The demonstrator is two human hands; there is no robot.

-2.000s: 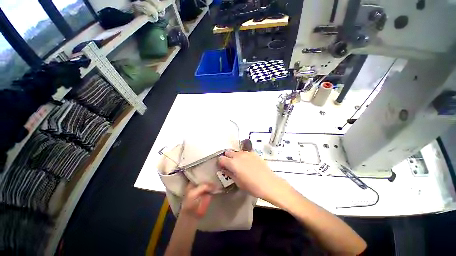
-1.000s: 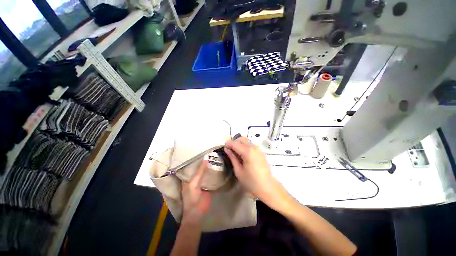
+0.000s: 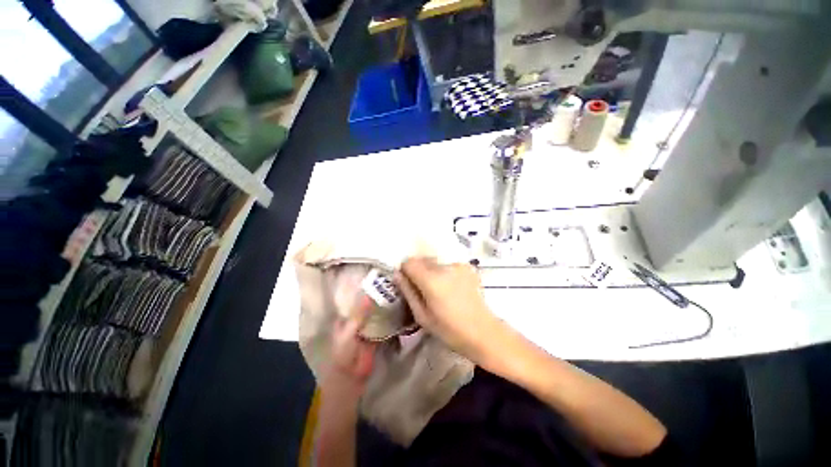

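Note:
The beige tote bag [image 3: 415,388] lies over the table's front edge, its opening spread and facing me. A white brand label [image 3: 381,288] with black lettering shows inside the opening. My right hand [image 3: 446,301] grips the bag's rim at the right of the label. My left hand [image 3: 351,345] is at the front of the opening, below the label, with cloth against its fingers; the fingers are blurred and partly hidden. The sewing machine's metal post [image 3: 503,196] stands behind and right of the bag, apart from it.
The white machine arm [image 3: 706,191] rises at the right. Thread cones [image 3: 590,125] stand behind the post. Thread snips [image 3: 658,285] with a dark cord lie on the white table [image 3: 364,205]. A blue bin [image 3: 390,100] and shelves of striped pieces [image 3: 150,242] are beyond, left.
The bag's opening has been turned and spread wider, and its rim now curves around the label. The handle loop above the rim no longer shows clearly. The view has shifted slightly.

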